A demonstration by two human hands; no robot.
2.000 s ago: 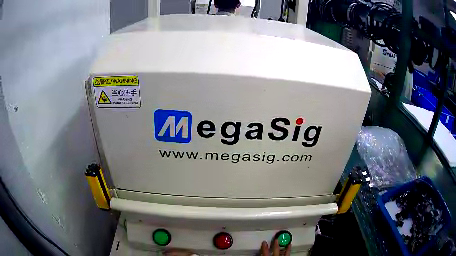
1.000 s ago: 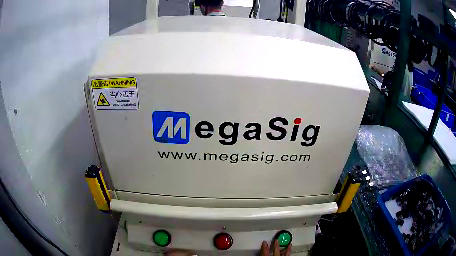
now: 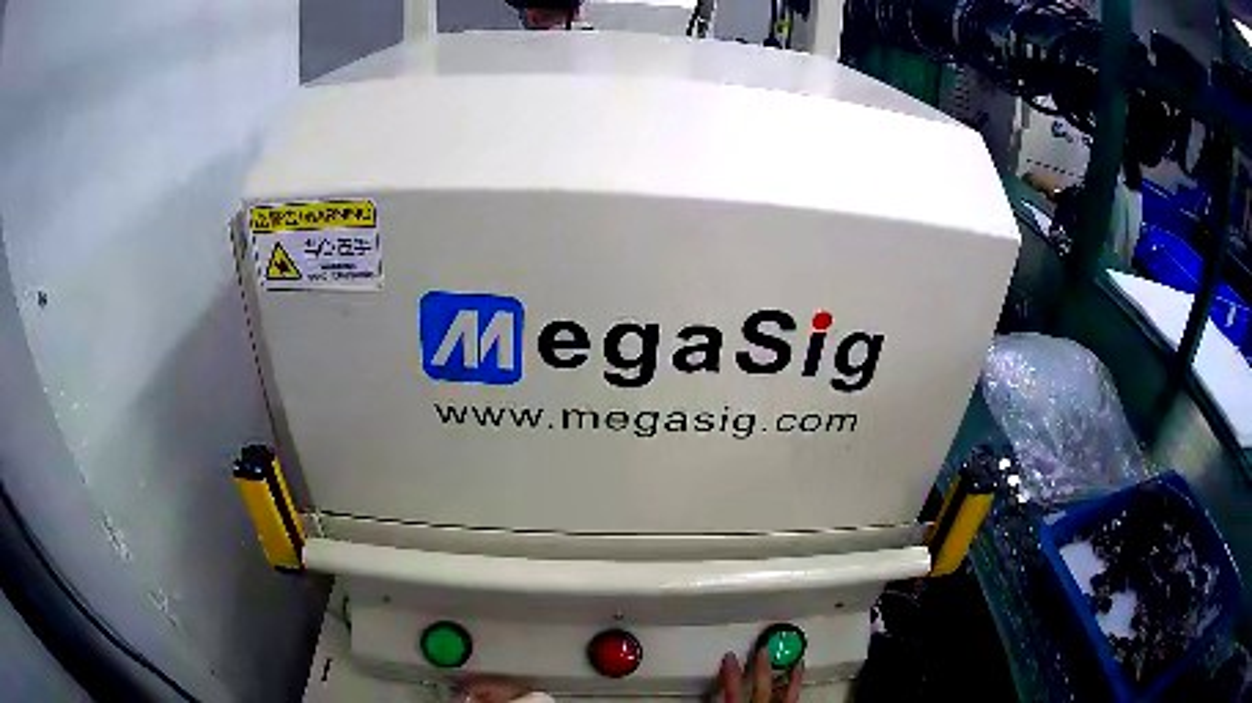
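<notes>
The shield box lid point(image 3: 632, 467) is closed and fills the middle of the view, with blue-and-black "MegaSig" lettering. Below it on the front panel are a left green start button point(image 3: 446, 644), a red stop button point(image 3: 614, 654) and a right green start button point(image 3: 783, 646). My right hand point(image 3: 755, 678) is at the bottom edge, its fingertips at the lower rim of the right green button; the rest is cut off. My left hand point(image 3: 497, 692) shows only as a small strip at the bottom edge, right of and below the left green button; its fingers cannot be made out.
Yellow-and-black upright bars stand at the left corner point(image 3: 269, 508) and right corner point(image 3: 964, 515). On the right bench are a blue tray point(image 3: 1074, 604) of small black and white parts and a clear plastic heap point(image 3: 1064, 412). Part of a person point(image 3: 549, 13) shows beyond the lid.
The view has shifted slightly, and the person beyond the lid appears further left and lower in the background opening's visible part. My right hand stays at the right green button; the lid stays closed.
</notes>
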